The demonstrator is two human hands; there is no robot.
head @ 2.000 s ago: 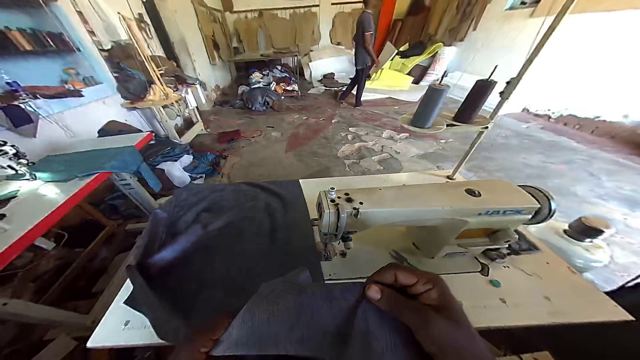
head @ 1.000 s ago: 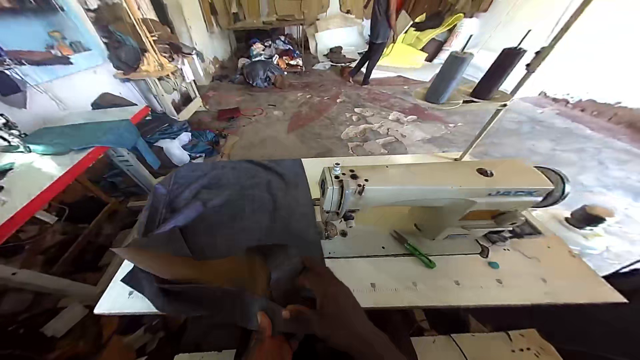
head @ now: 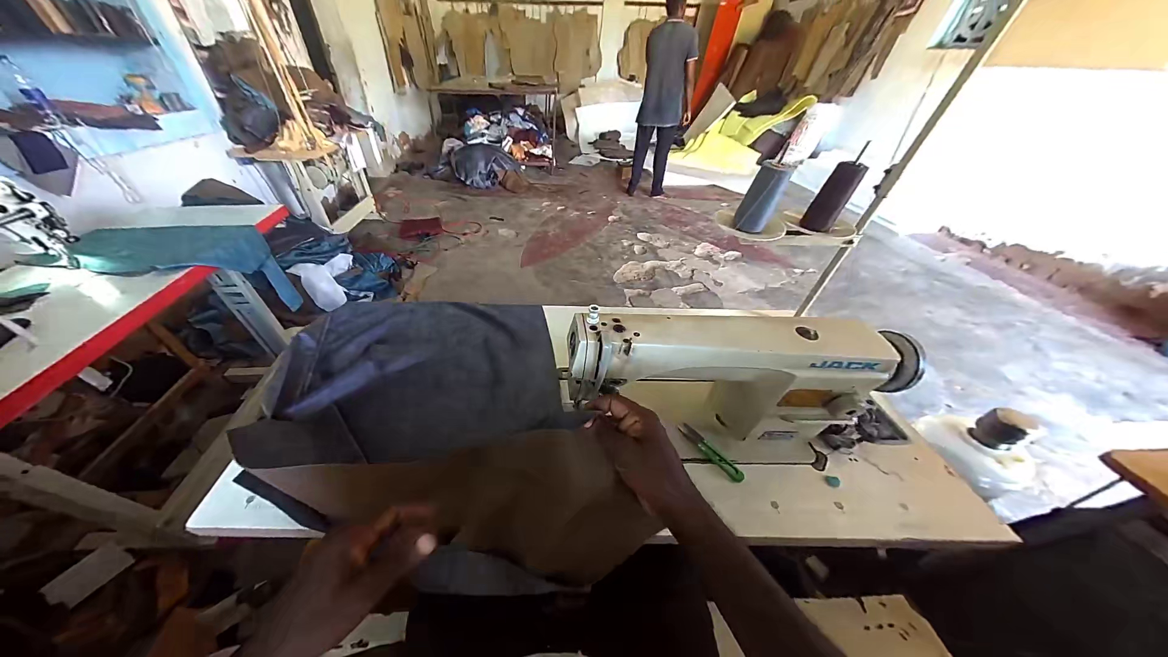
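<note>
Dark blue-grey fabric (head: 438, 374) spreads over the left part of the sewing table, and a brown piece (head: 538, 502) lies along its near side and hangs over the front edge. My right hand (head: 630, 447) pinches the fabric's edge close to the needle area of a Jack sewing machine (head: 730, 356). My left hand (head: 374, 557), somewhat blurred, is over the lower left of the brown piece with its fingers apart. Green-handled thread snips (head: 714, 453) rest on the table, right of my right hand. The needle tip is hidden.
Thread cones (head: 766, 196) stand on a holder behind the machine. At left is a red-edged table (head: 119, 319) with teal cloth. A person (head: 666, 82) stands at the back near yellow material (head: 744, 137). A small dark spool (head: 1002, 427) sits beyond the table's right end.
My right hand has moved up to the machine's needle area with the fabric edge. My left hand has come away from my right hand, toward the left. More of the brown piece shows.
</note>
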